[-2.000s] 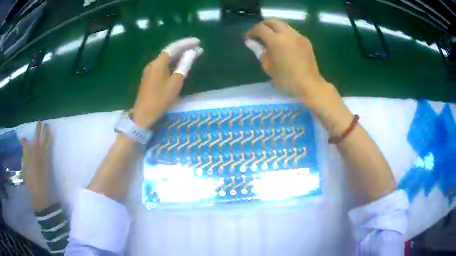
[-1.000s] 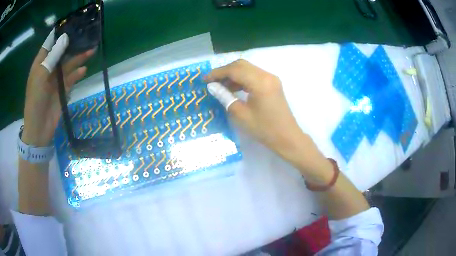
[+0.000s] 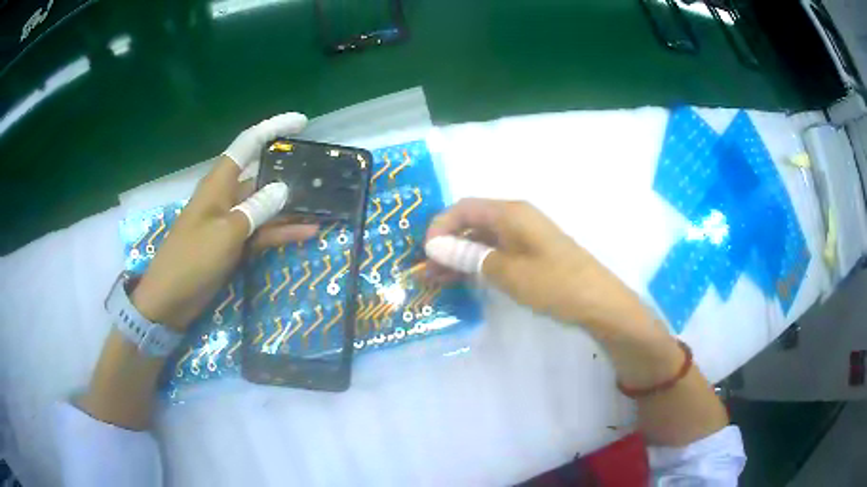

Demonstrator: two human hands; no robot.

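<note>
My left hand [image 3: 214, 209], with white finger cots, holds a black phone middle frame [image 3: 318, 181] by its solid upper end. The frame lies over the blue carrier sheet [image 3: 433, 181], and rows of orange flex cables show through its open window. Small gold patches show at the frame's top edge. My right hand [image 3: 485, 247], with a white cot on the thumb, is just right of the frame over the sheet's right part. Its thumb and finger are close together near an orange strip; whether they pinch it I cannot tell.
A green conveyor [image 3: 513, 76] runs across the back, carrying a black frame [image 3: 366, 38] and more frames at the upper right. Overlapping blue sheets [image 3: 732, 190] lie at right on the white foam [image 3: 570, 143]. A red object [image 3: 618, 461] shows at the bottom edge.
My left hand has brought the frame right and down over the sheet, nearly upright in view. My right hand is lower against the sheet. The view has shifted slightly.
</note>
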